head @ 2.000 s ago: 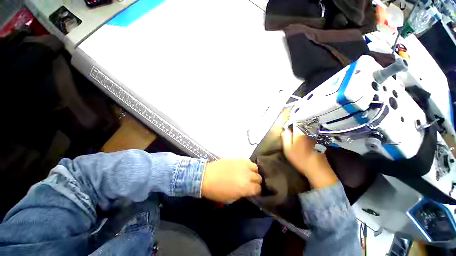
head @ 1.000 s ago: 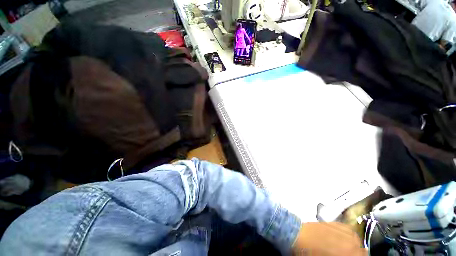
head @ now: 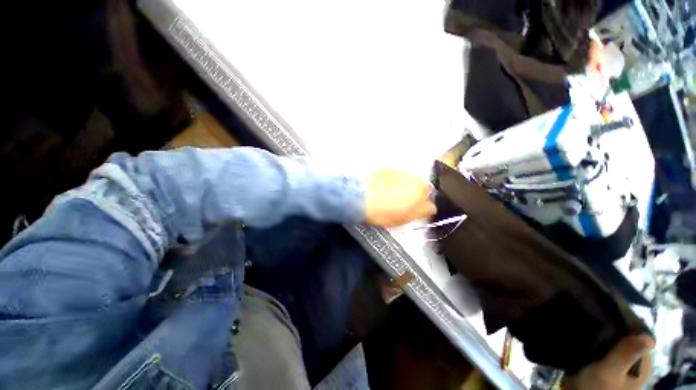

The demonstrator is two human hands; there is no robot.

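Observation:
A dark brown and black garment (head: 526,266) stretches from the needle area of the white sewing machine (head: 526,156) down to the lower right. My left hand (head: 401,198) is at its upper left edge, fingers closed on the cloth beside the machine head. My right hand (head: 618,366) grips the far lower end near the bottom right, blurred and partly cut off. A thin pale thread (head: 450,222) loops beside my left hand. The needle and presser foot are too blurred to tell apart.
The white table (head: 343,84) has a printed ruler strip (head: 244,103) along its near edge. More dark garments (head: 507,68) lie behind the machine. A dark heap (head: 69,84) is at the far left. Cluttered bottles or bags (head: 656,46) show at the upper right.
The view has swung back right from the phone and left heap. My right hand has come into view at the lower right, with the garment spread out between my hands.

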